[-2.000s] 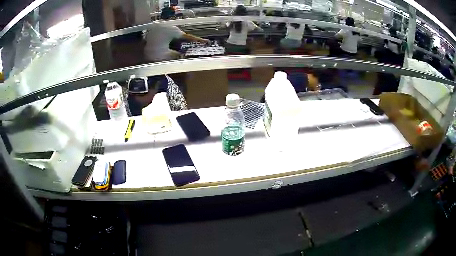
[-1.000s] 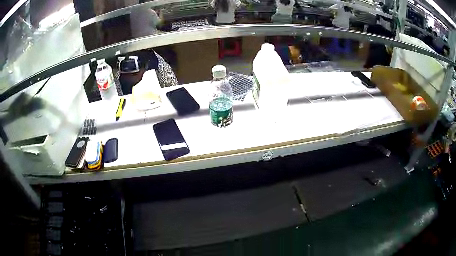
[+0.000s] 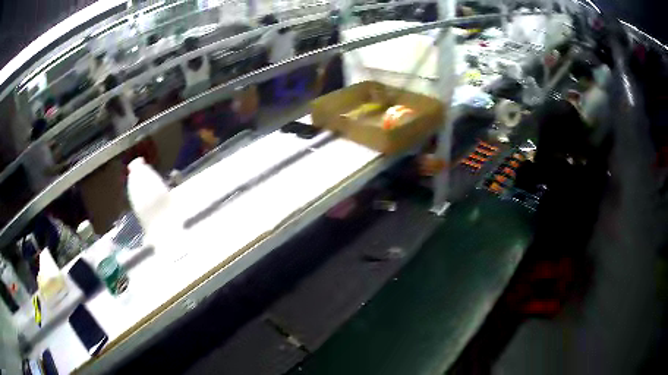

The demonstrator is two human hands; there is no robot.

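Neither of my hands is in the picture. Nearest in front of me is the green belt [image 3: 432,275], beside a dark grey ribbed surface [image 3: 322,293]. The raised white shelf [image 3: 242,216] runs slanting above them. At its lower left lie two black smartphones, one near the front edge [image 3: 88,328] and one behind it [image 3: 84,277]. A clear bottle with a green label [image 3: 111,275] and a large white jug [image 3: 149,196] stand upright. The picture is blurred.
An open cardboard box [image 3: 381,121] with yellow and orange contents sits at the far shelf end, by a metal post [image 3: 444,132]. Trays with orange-banded units [image 3: 480,156] lie farther along the belt. A person in dark clothes [image 3: 564,161] is at the right, near a red stool [image 3: 546,286].
The view has swung to the right. The shelf items have shifted to the lower left, and the cardboard box is now near the centre. The trays and the person on the right have come into view.
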